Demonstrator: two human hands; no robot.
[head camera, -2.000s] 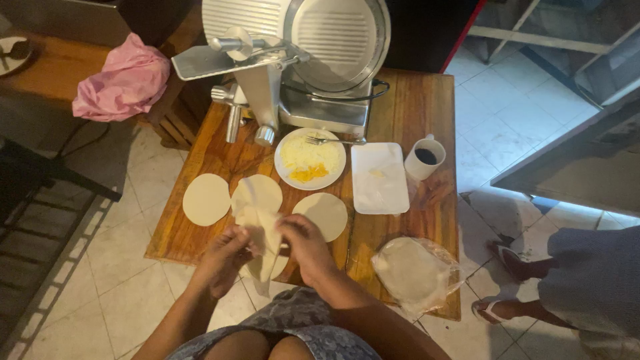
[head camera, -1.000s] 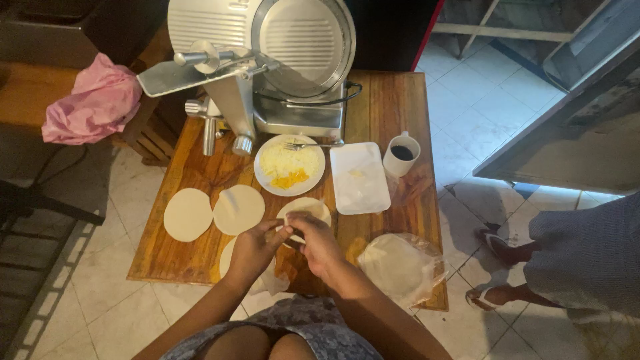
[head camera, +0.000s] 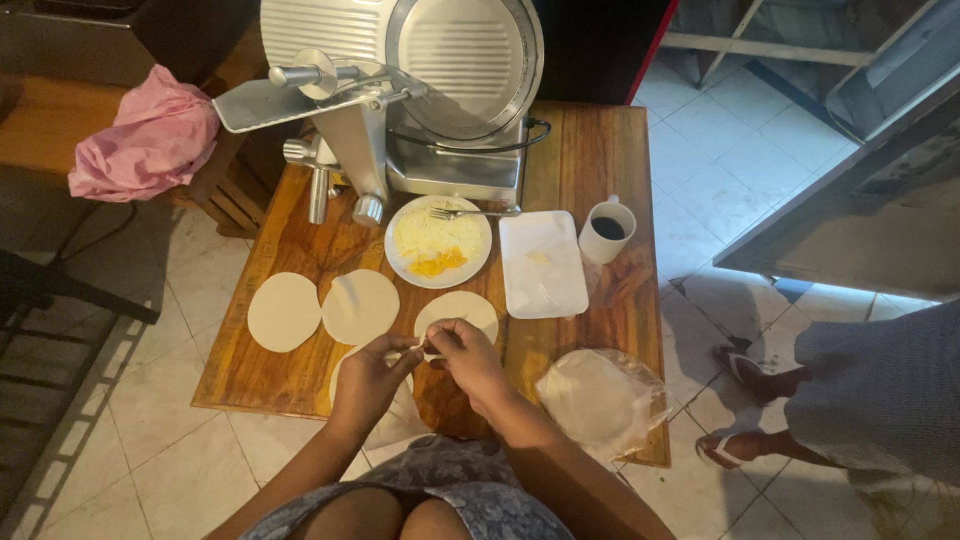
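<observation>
Near the table's front edge, my left hand (head camera: 379, 375) and my right hand (head camera: 465, 360) meet fingertip to fingertip, pinching a small pale bit that looks like dough. A dough round (head camera: 457, 313) lies just beyond my fingers; another (head camera: 341, 375) is partly hidden under my left hand. Two more, a left round (head camera: 283, 312) and a folded-marked round (head camera: 361, 306), lie to the left. A white plate (head camera: 439, 283) behind my hands holds grated white and yellow food, probably cheese, and a fork (head camera: 480, 214). More pale rounds in clear plastic (head camera: 592, 394) lie at the right.
A metal food slicer (head camera: 450, 176) stands at the back of the wooden table (head camera: 607, 330). Right of the plate are a white foam tray (head camera: 544, 277) and a mug of dark liquid (head camera: 609, 229). A pink plastic bag (head camera: 150, 142) lies far left. Another person's feet (head camera: 757, 382) show at right.
Two seconds ago my hands held a pale, limp sheet between them, apart from each other. Now they are together, fingertips touching at a small pale bit.
</observation>
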